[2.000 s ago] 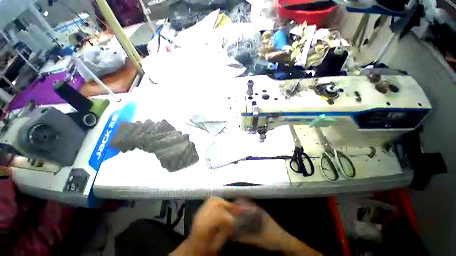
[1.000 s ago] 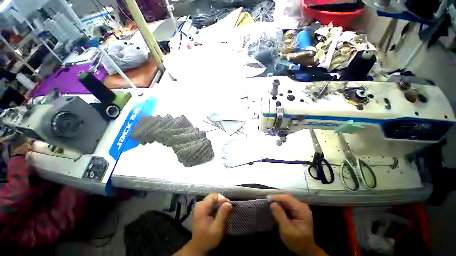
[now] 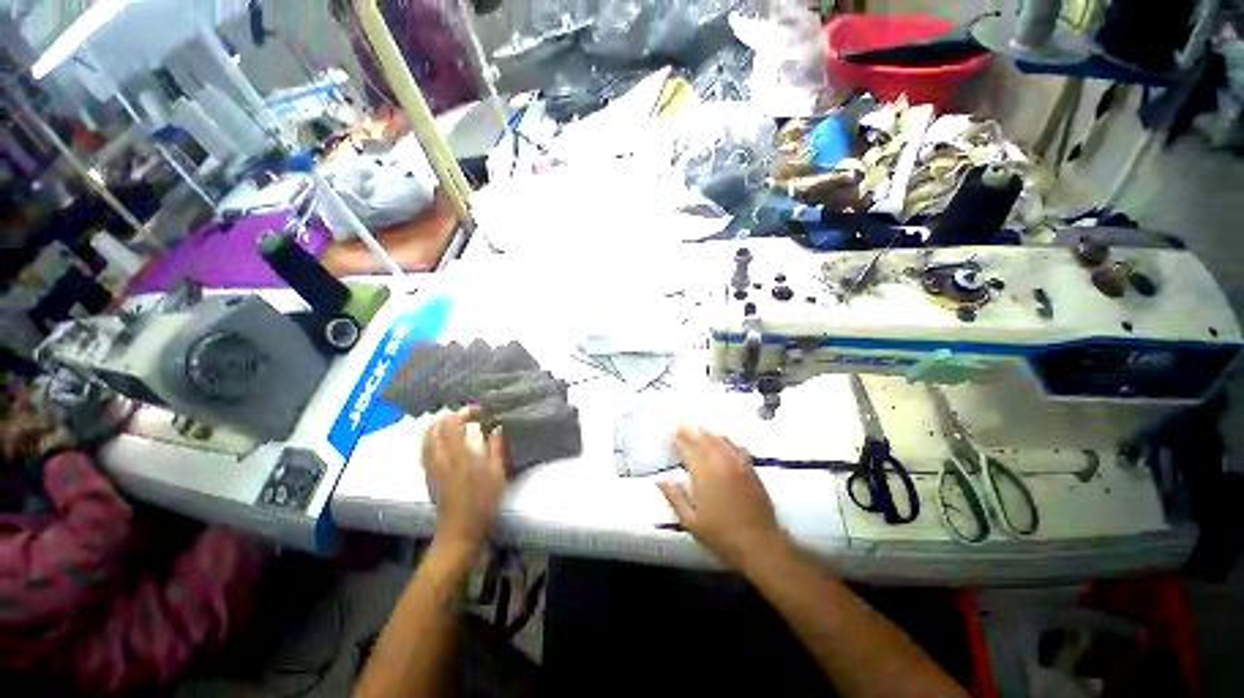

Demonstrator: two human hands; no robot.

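Observation:
A fanned row of dark grey-brown turned pieces (image 3: 480, 385) lies on the white table (image 3: 409, 488). My left hand (image 3: 464, 471) is at the front end of the row, its fingers at the edge of the nearest dark piece; whether it grips it is unclear. My right hand (image 3: 720, 494) reaches over the pale unturned pieces (image 3: 644, 442), fingertips on their right part. Its grip is hidden. A thin dark strip (image 3: 805, 465) runs from the pale pieces towards black-handled scissors (image 3: 881, 477).
Pale-handled scissors (image 3: 985, 494) lie beside the black pair, below the right sewing machine (image 3: 873, 327). The neighbouring machine (image 3: 225, 368) stands left, with a person's patterned sleeve (image 3: 82, 525) near it. Cloth scraps (image 3: 941, 164) and a red basin (image 3: 907, 66) are behind.
Both hands have moved from over the lap up onto the table, left to the dark row and right to the pale pieces. The dark piece held between them has left the lap.

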